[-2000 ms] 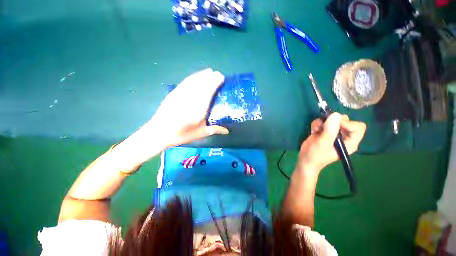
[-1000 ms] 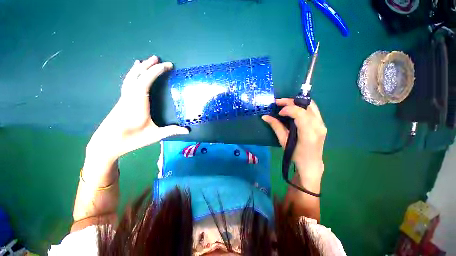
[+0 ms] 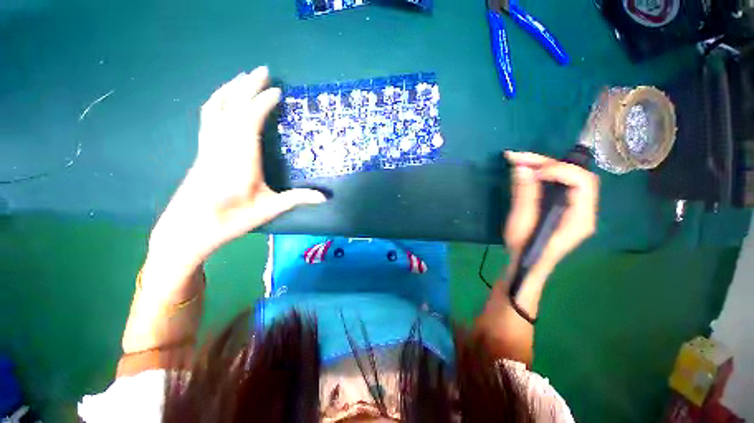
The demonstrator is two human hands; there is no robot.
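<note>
The blue circuit board panel (image 3: 360, 124) lies on the mat, its side crowded with white and silver parts facing up. My left hand (image 3: 236, 153) is at the board's left end, thumb and fingers spread wide; the fingertips are close to the upper left corner, the thumb is below the lower edge, and no grip shows. My right hand (image 3: 550, 206) holds the black soldering iron (image 3: 541, 235) by its handle, right of the board. The iron's front end is blurred and points at the round dish with a pale rim (image 3: 645, 128).
Blue-handled cutters (image 3: 521, 41) lie open above and right of the board. Another blue board (image 3: 331, 7) is cut off by the top edge. A black object with a round emblem (image 3: 649, 10) is at the upper right. Fine wire bits (image 3: 91, 107) lie at the left. The blue apron (image 3: 360, 281) is below.
The board's flat blue side faced up a second ago; now its component side does. My right hand has left the board's right end and moved right, bringing the iron towards the dish.
</note>
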